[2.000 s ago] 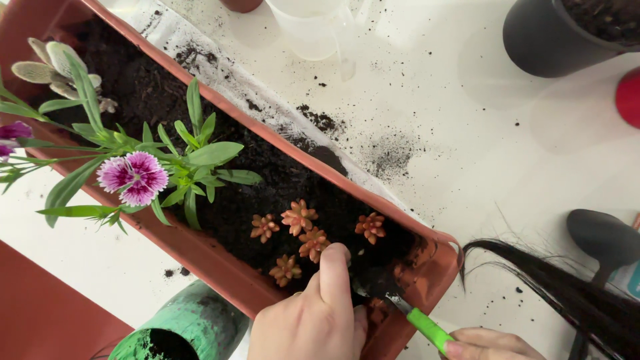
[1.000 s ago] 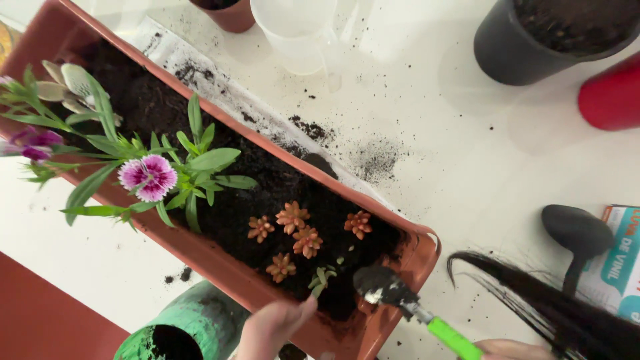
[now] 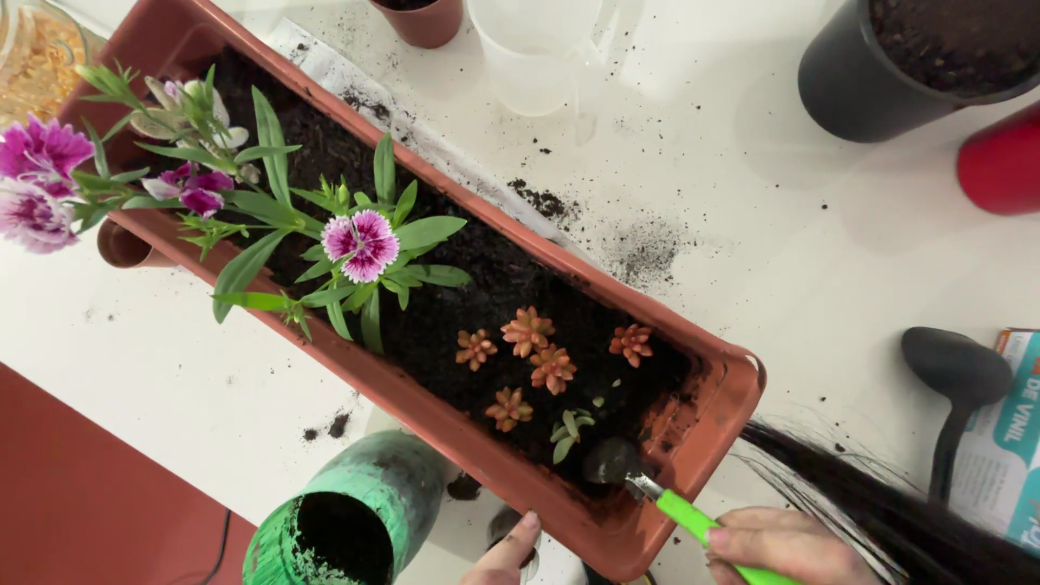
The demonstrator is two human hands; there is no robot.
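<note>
My right hand [image 3: 780, 546] grips the green handle of a small trowel [image 3: 691, 513]. The trowel's soil-coated blade rests on the dark soil at the near right end of a terracotta-coloured plastic planter box [image 3: 431, 422]. Just left of the blade is a small green succulent [image 3: 570, 432], with several reddish succulents [image 3: 554, 368] above it. My left hand [image 3: 505, 556] is at the bottom edge, mostly out of view, its finger raised beside the planter's near wall and holding nothing visible. A pink and white dianthus [image 3: 361, 245] grows further left in the box.
A green-painted container [image 3: 422, 479] with soil lies below the planter. Beyond the box are a clear plastic jug [image 3: 532, 57], a brown pot [image 3: 426, 20], a black pot [image 3: 853, 77] and a red container [image 3: 1003, 162]. A black spoon [image 3: 955, 370] lies at right, near dark hair strands [image 3: 877, 487].
My left hand has drawn back from the succulents to outside the planter, leaving the green succulent in view. The trowel blade has gone down onto the soil since one second ago.
</note>
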